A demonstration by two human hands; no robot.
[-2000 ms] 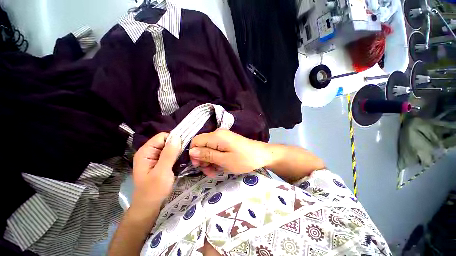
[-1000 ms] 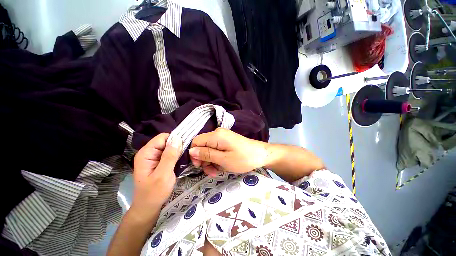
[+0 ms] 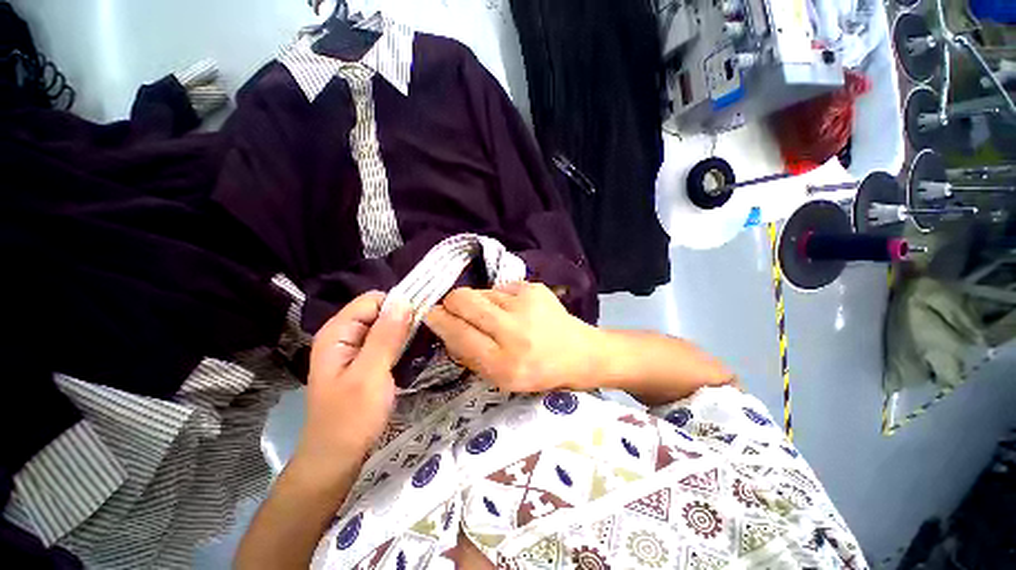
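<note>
A dark plum top with a pointed striped collar and a striped placket lies in front of me. A pale striped band forms a loop near my lap. My left hand pinches the left side of the band between thumb and fingers. My right hand is at the inner, right side of the loop, its fingers curled towards the band. Its fingertips are partly hidden, and I cannot tell whether it holds a tool or the cloth.
Dark tops with striped hems are heaped at the left. A long black garment lies right of the top. Beyond it are a grey-white sewing machine, a red bag, a black roll and a thread cone.
My right hand has turned, its fingers now flatter and reaching further over the loop. My left hand keeps its pinch on the band. The view has shifted slightly.
</note>
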